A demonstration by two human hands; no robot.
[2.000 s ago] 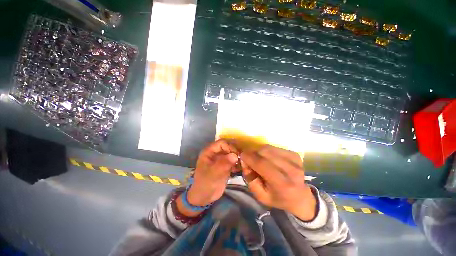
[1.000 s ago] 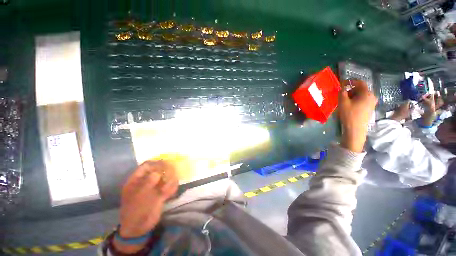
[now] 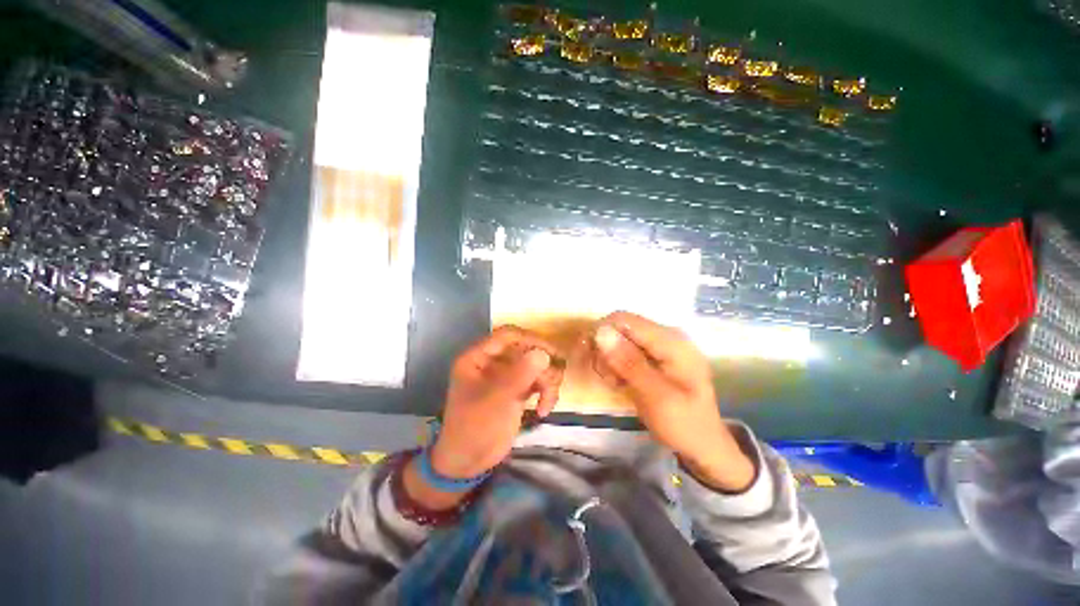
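My left hand (image 3: 492,397) is low in the middle of the view, thumb and fingers pinched on a small dark component (image 3: 554,362). My right hand (image 3: 666,376) is just to its right, thumb against the fingertips; whether it holds anything cannot be made out. The two hands are close but apart. Both are over the front part of the adhesive sheet (image 3: 596,282), which glares white at the back and looks yellow near my fingers. No tweezers can be made out.
Behind the sheet lies the large clear tray (image 3: 681,178), gold parts (image 3: 722,85) along its far edge. A crowded supply tray (image 3: 130,225) is left, a long white strip (image 3: 361,213) between. A red box (image 3: 971,290) and a pale gridded tray (image 3: 1048,337) are right. A grey sleeve (image 3: 1007,503) shows lower right.
The view swung right and back. My right hand, one second ago out at the pale tray beyond the red box, is back beside my left hand at the sheet.
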